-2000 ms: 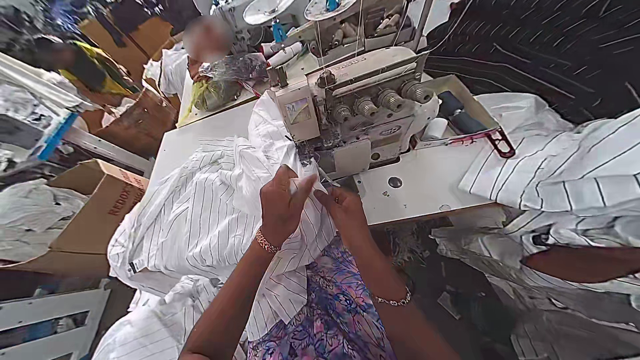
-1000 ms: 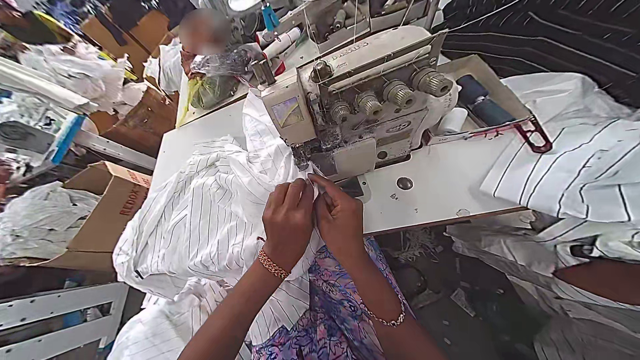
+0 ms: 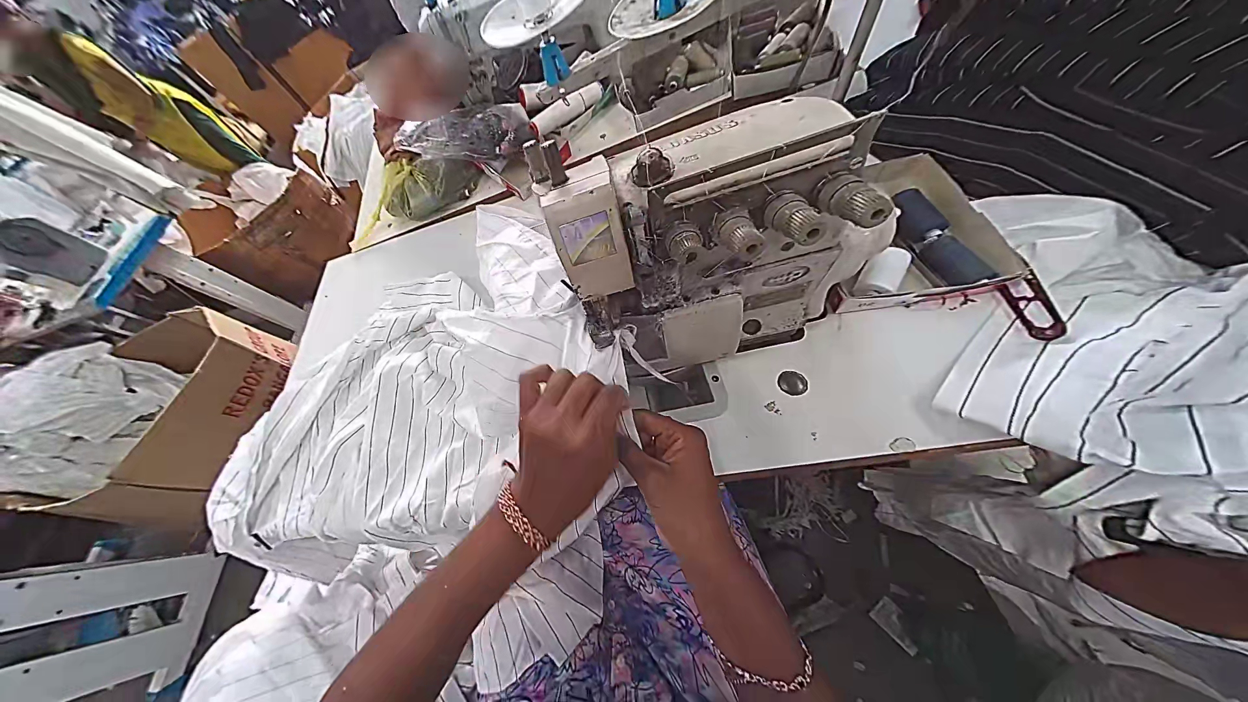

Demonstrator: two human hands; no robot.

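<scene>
White fabric with dark stripes (image 3: 390, 419) lies bunched on the table and hangs over its front edge. My left hand (image 3: 568, 439), a linked bracelet at its wrist, grips the fabric's right edge. Close beside it, my right hand (image 3: 673, 463) pinches the same edge between thumb and fingers. Both hands are just in front of an overlock sewing machine (image 3: 721, 224). The fabric reaches up to the presser foot (image 3: 603, 327), where a narrow white strip (image 3: 648, 361) trails to the right. The exact fingertip contact is partly hidden.
Right of the machine, a tray (image 3: 975, 234) holds thread spools (image 3: 936, 234), with red-handled scissors or a similar tool (image 3: 1033, 307) at its corner. More striped fabric (image 3: 1121, 361) lies at the right. A cardboard box (image 3: 210, 390) stands left. Another person (image 3: 414, 78) sits beyond the table.
Both hands have moved from close by the presser foot toward the table's front edge, still at the fabric's edge. The white strip beside the foot shows more plainly.
</scene>
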